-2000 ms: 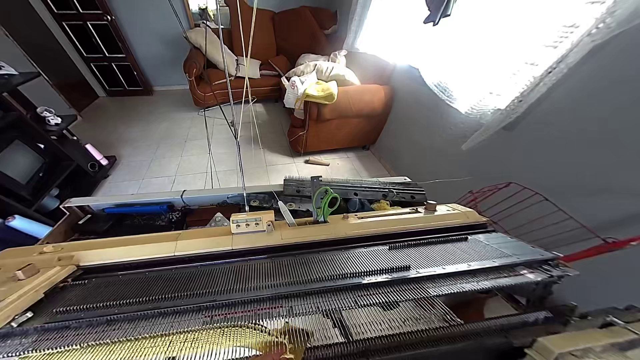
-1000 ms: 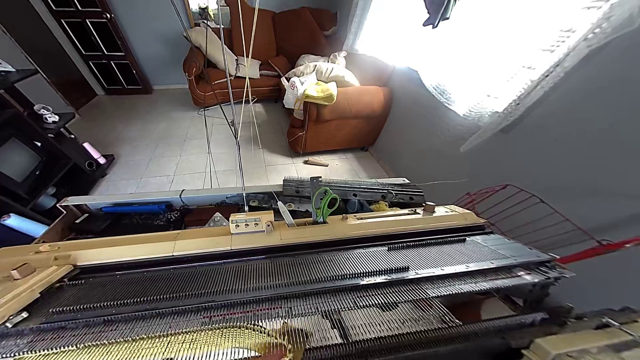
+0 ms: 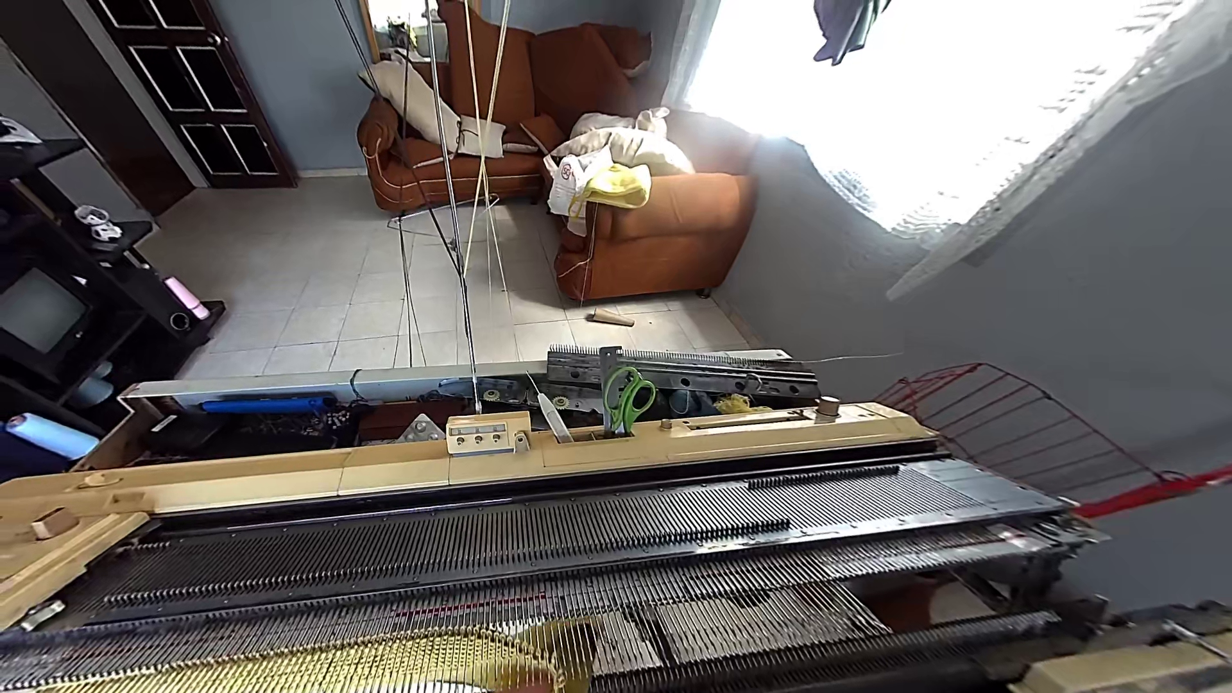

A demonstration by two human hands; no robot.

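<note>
Neither my left hand nor my right hand can be made out. A small reddish-brown patch shows at the bottom edge under the knitting, too little of it to identify. Across the lower view lies a knitting machine's needle bed (image 3: 462, 539) with long rows of metal needles. Yellow knitted fabric (image 3: 385, 664) hangs on the needles of the nearer bed, at the lower left. On the beige rear rail are a row counter (image 3: 481, 435), a white-handled tool (image 3: 554, 419) and green-handled scissors (image 3: 630, 399) standing upright. Several yarn strands (image 3: 469, 318) run upward behind the rail.
Behind the machine, a metal needle bed part (image 3: 674, 373) lies across the table, near a blue rod-like thing (image 3: 265, 405). A red wire rack (image 3: 1020, 423) stands at right. Beyond are an orange sofa (image 3: 664, 236), a black shelf unit (image 3: 144, 318) and a bright curtained window (image 3: 914, 115).
</note>
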